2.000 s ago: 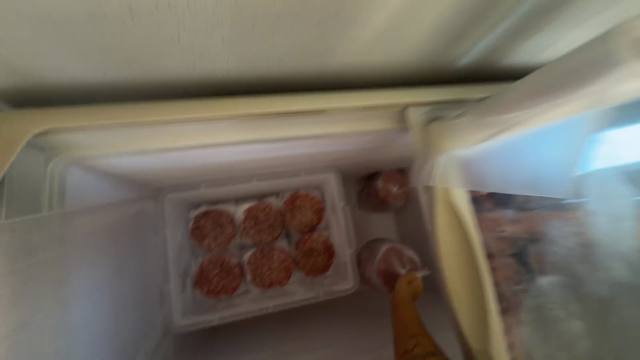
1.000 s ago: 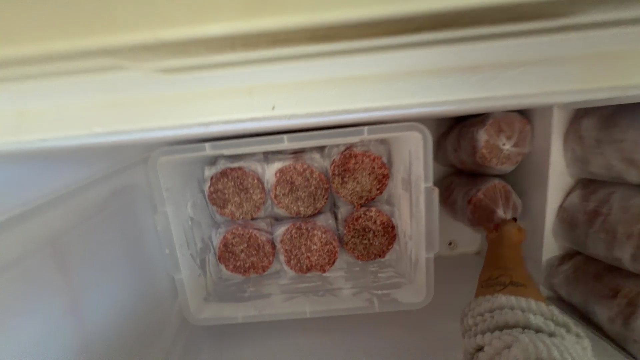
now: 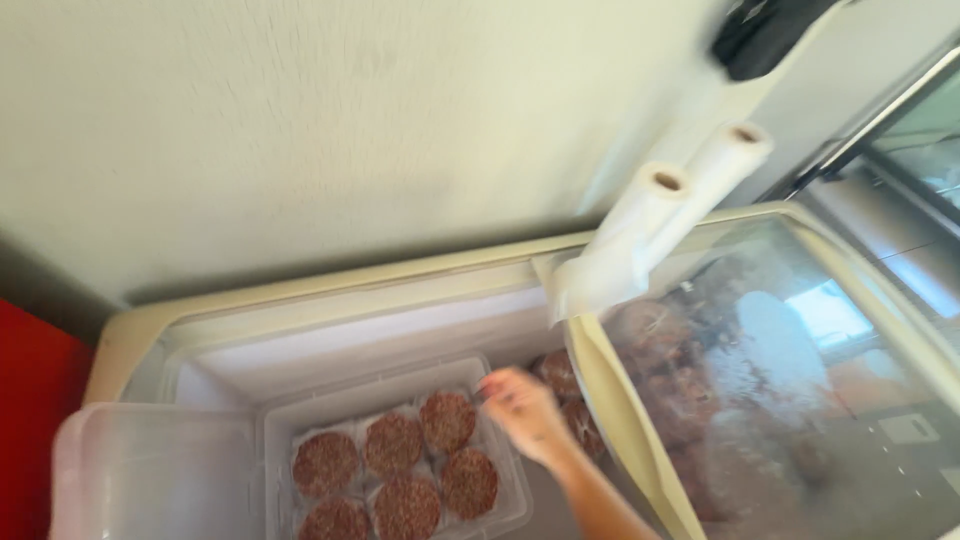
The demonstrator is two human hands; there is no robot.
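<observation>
Above the right rim of a clear plastic bin [image 3: 517, 480] is my right hand [image 3: 517, 409], its fingers curled and blurred; whether it holds anything cannot be told. Several round patties of ground meat [image 3: 394, 444] stand in rows inside the bin, with clear film around them. Just right of the hand, bagged meat rolls [image 3: 559, 373] lie in the chest freezer [image 3: 360, 279], partly hidden by the edge of its glass lid [image 3: 630, 420]. A translucent plastic lid [image 3: 157, 465] rests left of the bin. My left hand is out of view.
Two white rolls of plastic film or bags [image 3: 634, 217] lean on the freezer's back rim. More meat packs [image 3: 667, 352] show under the glass. A pale wall [image 3: 337, 135] rises behind, a red surface [image 3: 37, 420] stands at the left, and a black object [image 3: 765, 37] is at upper right.
My right hand has moved from the bagged meat rolls to the bin's right rim. The view has swung widely, now taking in the wall and the film rolls.
</observation>
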